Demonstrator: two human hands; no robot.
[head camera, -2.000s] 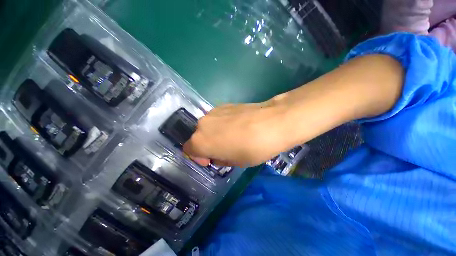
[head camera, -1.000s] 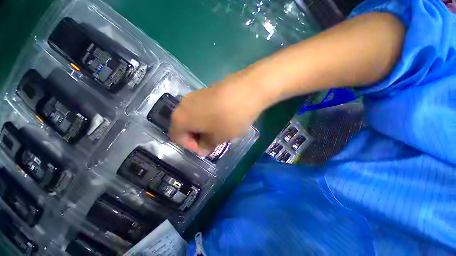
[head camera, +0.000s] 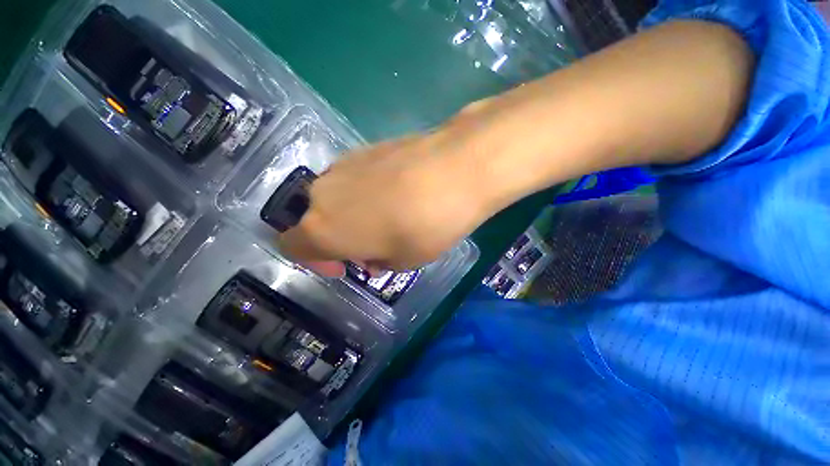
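My right hand (head camera: 378, 205) reaches in from the upper right and lies over a black handheld terminal (head camera: 289, 198) in a clear blister tray (head camera: 300, 123). The terminal's rounded top and silvery lower end show on either side of the hand. Its middle and my fingertips are hidden, so I cannot tell whether I grip or press it. More black terminals lie in the other pockets, one with an orange side key (head camera: 116, 106). A white printed label sheet (head camera: 289, 444) shows at the bottom edge, partly cut off. My left hand is out of the picture.
The tray lies on a green mat (head camera: 364, 64). Glossy clear plastic (head camera: 491, 36) is at the top. A small tray-like item with dark pieces (head camera: 519, 264) and a dark mesh-like surface (head camera: 596, 246) lie beyond the mat edge. My blue smock (head camera: 710, 364) fills the lower right.
My right hand has moved left and slightly up with my forearm. The terminal under it sits slightly further left in its pocket than two seconds ago. More of the label sheet shows. The view has shifted slightly.
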